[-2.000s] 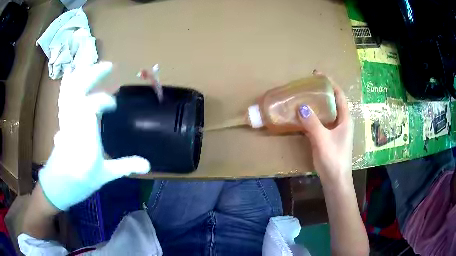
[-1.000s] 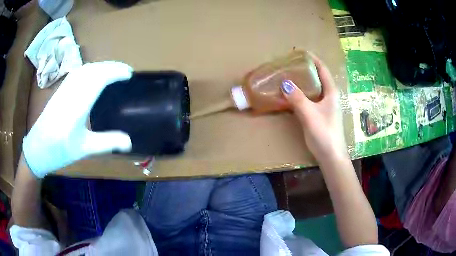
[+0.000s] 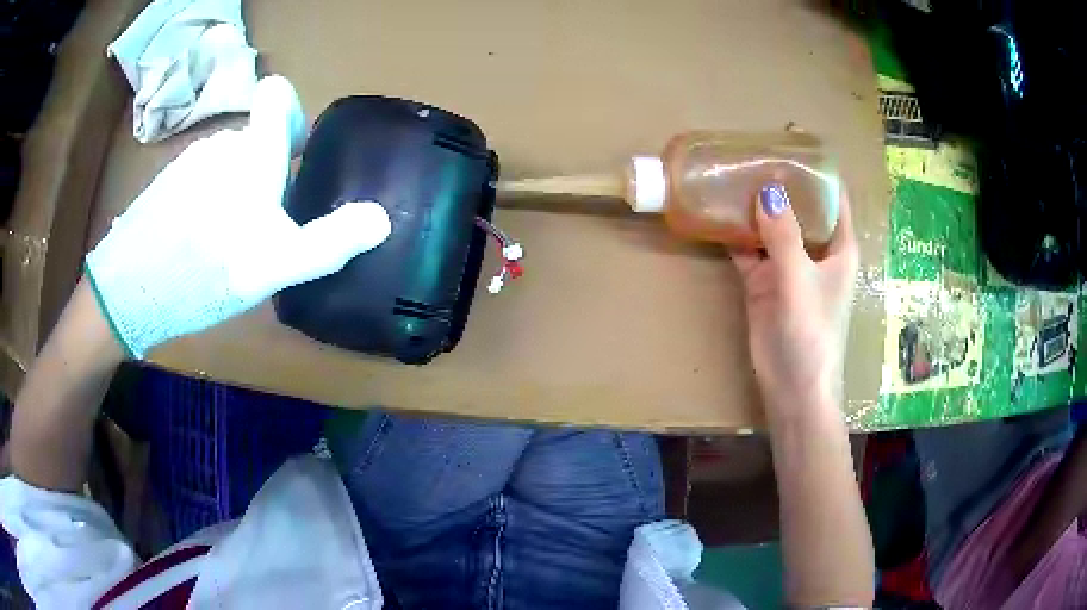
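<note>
A black rounded speaker housing (image 3: 399,268) lies on the cardboard in front of me. My left hand (image 3: 221,221), in a white glove, holds its left side, with the thumb on top. Lead wires with small red and white connectors (image 3: 509,265) hang out at its right edge. My right hand (image 3: 796,286), bare with purple nails, grips the squeeze bottle (image 3: 730,185) of amber liquid. The bottle lies sideways with its white collar and long tapered nozzle pointing left. The nozzle tip is at the housing's right edge; whether it touches is hard to tell.
A crumpled white rag (image 3: 191,66) lies at the upper left. Glossy black parts (image 3: 1035,143) are heaped at the upper right beside green printed cardboard (image 3: 930,256). A purple-blue crate (image 3: 227,447) is below the bench at left. Another person's pink clothing (image 3: 1025,536) shows at lower right.
The housing has turned in my left hand and lies farther from the bench edge. Its wires now come out at the right. The bottle is still at its right edge, now more level.
</note>
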